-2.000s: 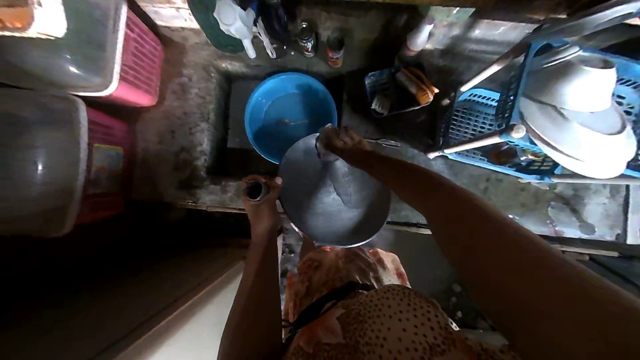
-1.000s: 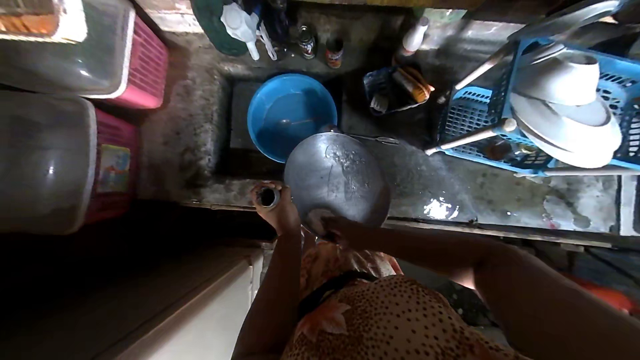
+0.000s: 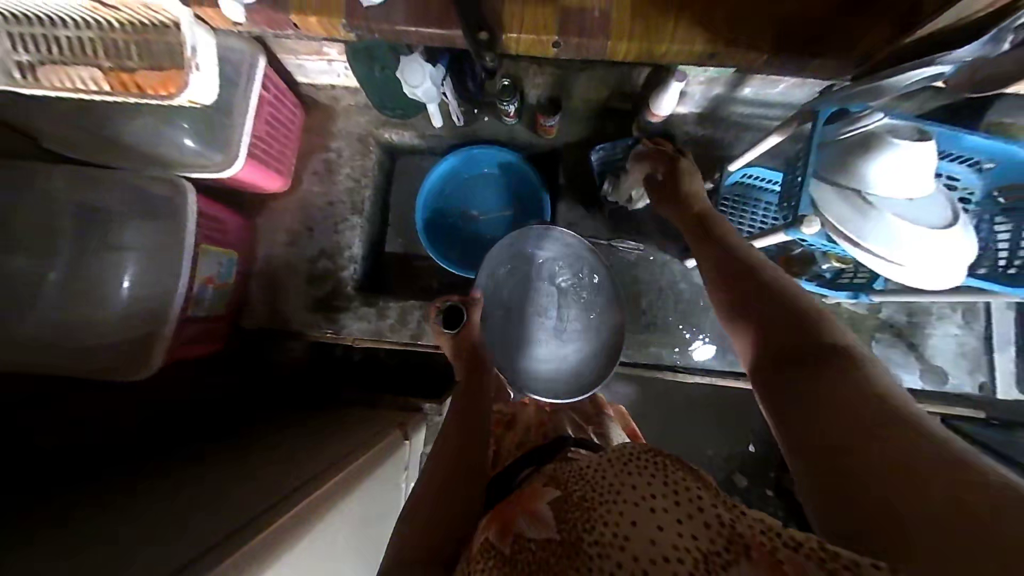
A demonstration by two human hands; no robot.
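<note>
My left hand point(image 3: 458, 328) is closed around the hollow handle of a metal wok point(image 3: 552, 320), which is tilted and wet inside, above the front edge of the counter. My right hand point(image 3: 668, 172) is at a small dark tray point(image 3: 610, 154) at the back of the counter, with its fingers on a pale, crumpled thing point(image 3: 628, 188), perhaps a cloth or scrubber. Behind the wok a blue plastic basin point(image 3: 482, 204) with water stands in the sunken sink. A thin metal utensil point(image 3: 620, 244) lies to the right of the wok's rim.
At right, a blue plastic rack point(image 3: 752, 196) holds white bowls and plates point(image 3: 896, 208). A white bottle point(image 3: 666, 96), a glass jar point(image 3: 507, 100) and a small jar point(image 3: 548, 118) stand at the back. Pink bins point(image 3: 276, 120) with clear lids are at left. A wooden shelf edge point(image 3: 640, 32) runs above.
My right hand has moved from inside the wok to the tray at the back right. My left hand still holds the wok.
</note>
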